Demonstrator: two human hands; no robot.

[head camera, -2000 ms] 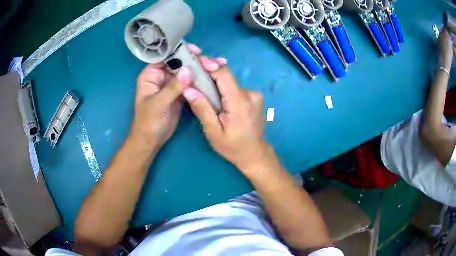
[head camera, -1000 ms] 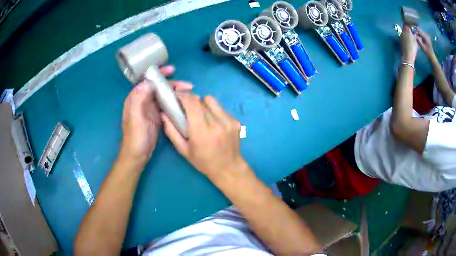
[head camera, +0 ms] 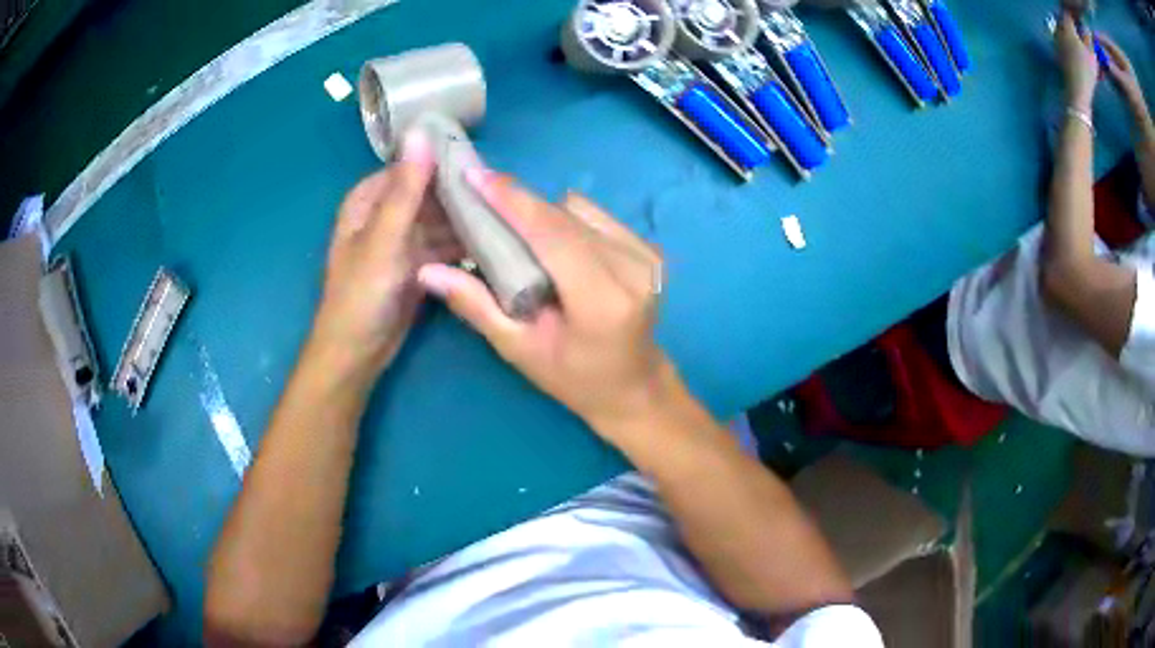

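Note:
A grey-beige handheld fan unit (head camera: 488,241) is held over the table left of centre, its round head up and left, its plain closed handle slanting down to the right. My left hand (head camera: 380,260) grips it where the handle meets the head. My right hand (head camera: 583,304) holds the handle near its lower end, with the thumb below and the fingers along its upper side. The grille is not visible. Part of the handle's underside is hidden by my hands.
Several open fan units (head camera: 722,120) with blue batteries lie at the back. A handle shell (head camera: 150,337) lies at left by a cardboard box (head camera: 76,468). White pads (head camera: 793,232) lie on the green table (head camera: 532,430). Another person (head camera: 1064,279) works at right. A large carton (head camera: 887,532) stands below.
The fan unit has turned over in my hands, from grille and dark button showing to plain handle. A white pad now shows left of the fan head. The camera view has shifted.

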